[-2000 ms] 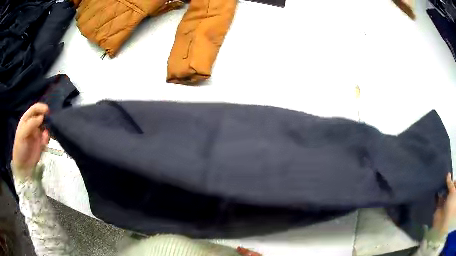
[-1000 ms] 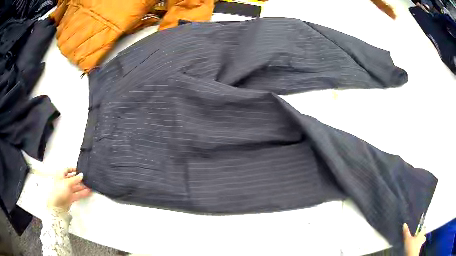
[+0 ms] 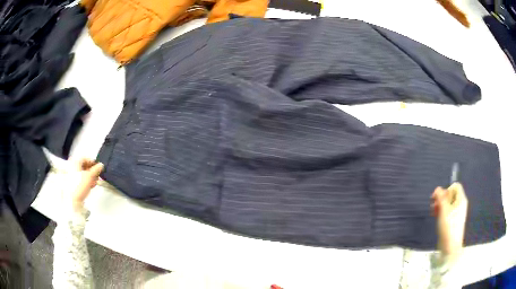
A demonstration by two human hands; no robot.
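Dark pinstripe trousers point(image 3: 294, 163) lie spread on the white table, waistband at the left, both legs running right. The near leg lies fairly flat, with folds near its middle; the far leg is creased. My left hand point(image 3: 86, 175) is at the near corner of the waistband, its fingertips pinching the edge. My right hand point(image 3: 451, 202) is above the near leg close to the hem, closed around thread snips point(image 3: 455, 173) whose pale blades point away from me. Their grip is hidden in the hand.
A pile of dark garments point(image 3: 37, 79) lies along the left table edge. An orange-brown quilted jacket point(image 3: 133, 25) lies beyond the waistband. A black flat item point(image 3: 295, 6) is at the far edge, with a brown fluffy strip point(image 3: 454, 11) and dark cloth at the far right.
The trousers were swung up and laid down flat. The near leg's hem has moved away from me and straightened. My right hand has left the hem; my left hand remains at the waistband.
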